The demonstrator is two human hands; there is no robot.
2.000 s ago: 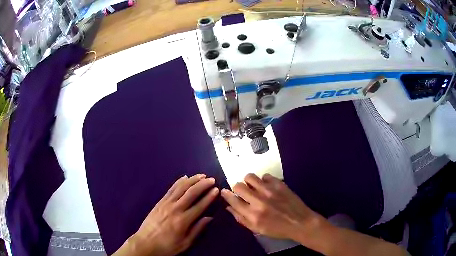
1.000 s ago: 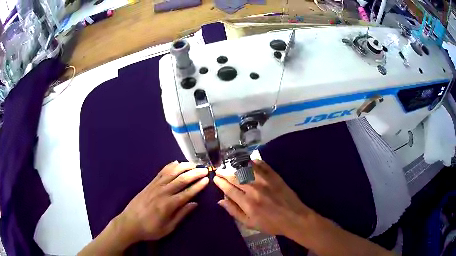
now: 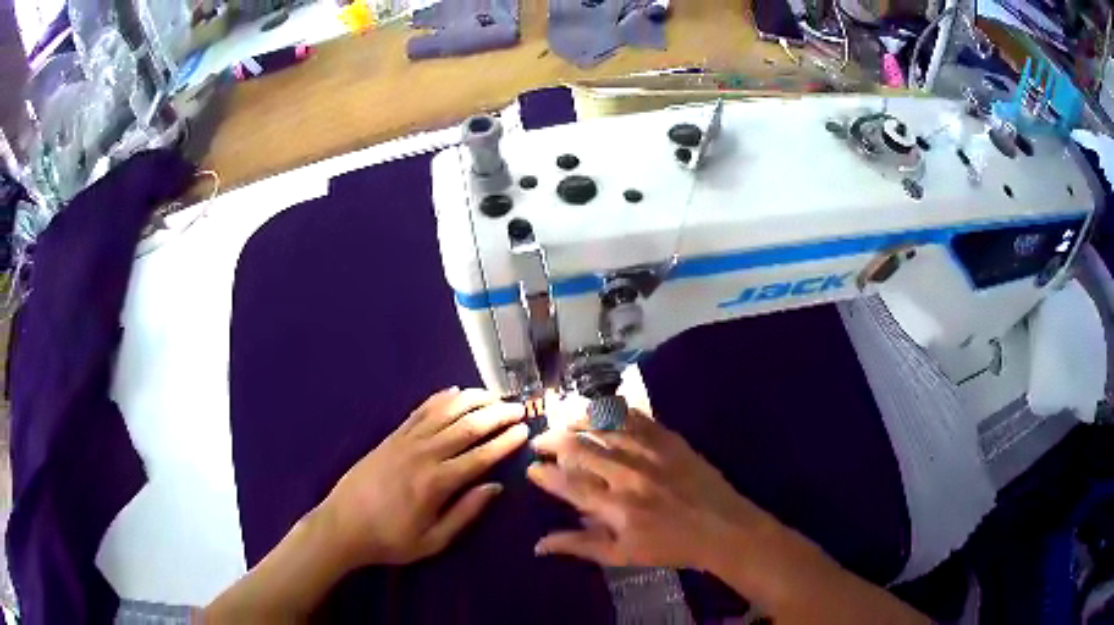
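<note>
A dark purple cut panel (image 3: 348,305) lies flat on the white table, its right edge running under the presser foot (image 3: 534,397) of the white JACK sewing machine (image 3: 770,183). My left hand (image 3: 422,476) lies flat on the panel, fingertips just in front and left of the foot. My right hand (image 3: 635,494) rests at the panel's right edge, fingers spread, fingertips close to my left ones and partly below the tension dial (image 3: 606,409). Neither hand visibly grips anything. The needle tip is too small to make out.
A stack of purple panels with fanned pale edges (image 3: 922,440) lies under the machine arm. A long crumpled purple drape (image 3: 73,366) hangs along the table's left edge. Grey-purple pieces (image 3: 605,27) lie on the wooden surface behind. Clear plastic bags (image 3: 92,98) are upper left.
Since two seconds ago both hands and the panel have moved forward to the presser foot. Over the last second, my right hand's fingers have spread. The camera view has also shifted.
</note>
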